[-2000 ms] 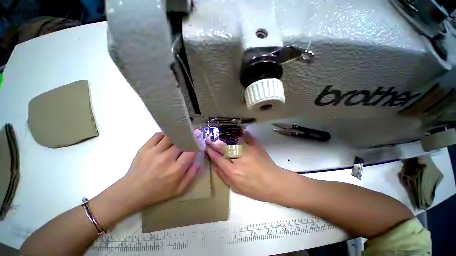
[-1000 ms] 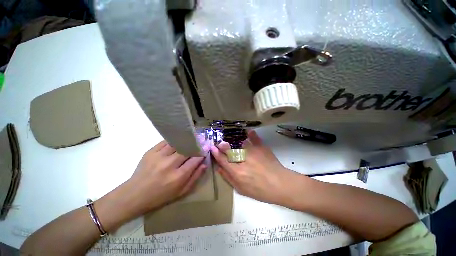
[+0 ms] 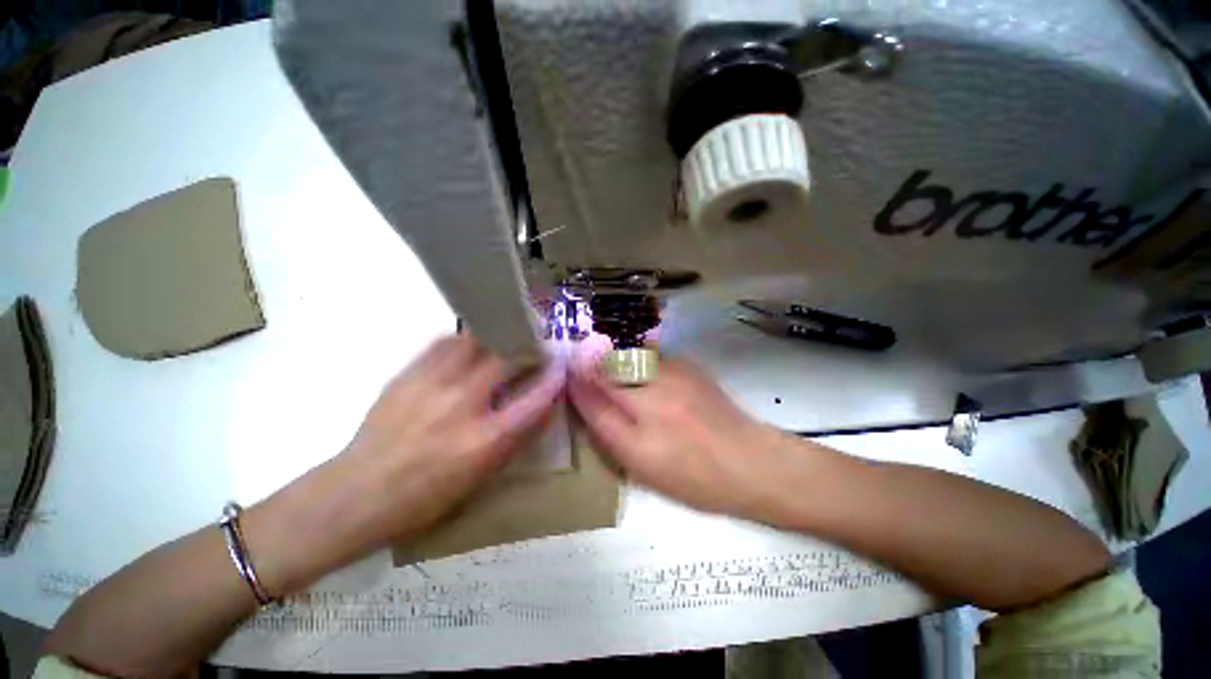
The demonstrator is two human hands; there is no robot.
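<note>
A khaki fabric piece [image 3: 518, 515] lies under both hands, with a smaller khaki layer on top, its upper end at the lit presser foot [image 3: 571, 318] of the sewing machine. My left hand [image 3: 445, 411] rests on the left part of the cloth, fingertips just below the foot. My right hand [image 3: 664, 431] is at the right edge of the layers, its thumb and finger close to the left fingertips and partly behind the small cream knob [image 3: 631, 366]. Both hands hold the cloth. The needle and the stitch point are hidden by glare and fingers.
The machine head [image 3: 877, 120] fills the upper right. Dark snips [image 3: 821, 326] lie on the bed. A khaki piece [image 3: 173, 272] lies at left, with a stack [image 3: 20, 425] at the left edge. A khaki bundle [image 3: 1129, 464] sits at right. Ruler marks [image 3: 757, 573] run along the front.
The khaki cloth has moved up toward the foot, with both hands still on it. The left fingers are more bent. The whole view has shifted slightly.
</note>
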